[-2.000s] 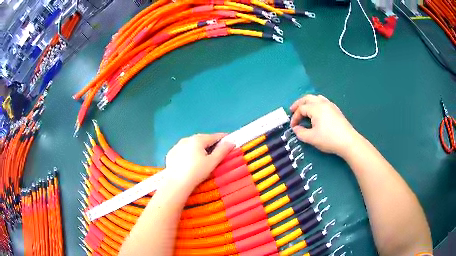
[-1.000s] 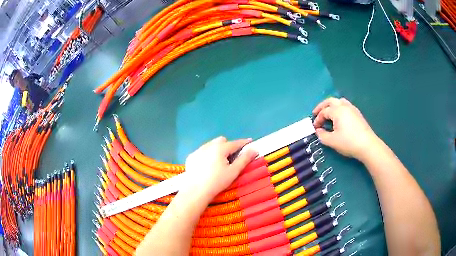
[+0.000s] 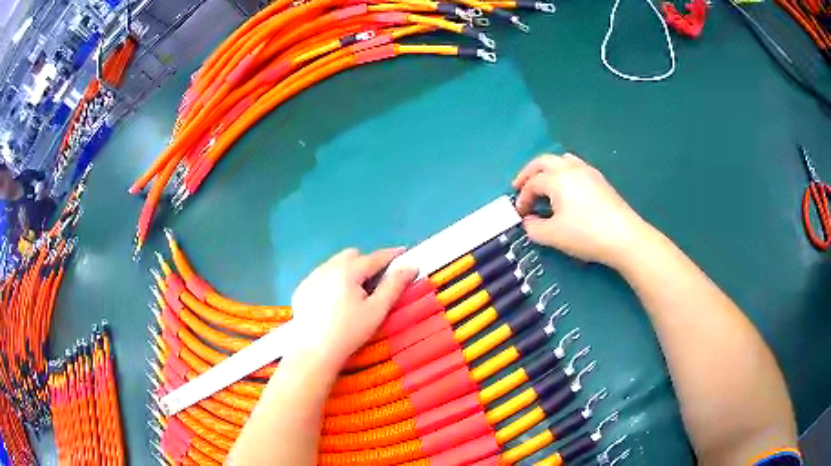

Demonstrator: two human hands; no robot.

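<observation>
A row of thick orange cables [image 3: 364,398] lies on the green mat, with red bands, yellow lengths, black sleeves and silver lugs at the right ends. A white steel rule [image 3: 467,238] lies slantwise across the row, from the left ends up to the top right lugs. My left hand [image 3: 342,300] holds the rule near its middle, thumb and fingers on it beside the red bands. My right hand [image 3: 569,207] is at the rule's right end, fingertips pinched at the topmost cable's lug end, which the fingers mostly hide.
A pile of orange cables [image 3: 301,68] lies at the top left. More cable bundles [image 3: 87,400] lie at the left. A white cord loop [image 3: 638,76] and a red piece [image 3: 685,18] are at the top right. Scissors [image 3: 817,214] with orange-red handles lie at the right edge. A person [image 3: 25,196] shows partly at far left.
The camera view has shifted back and forth. Both hands keep about the same places on the rule and at the lug end.
</observation>
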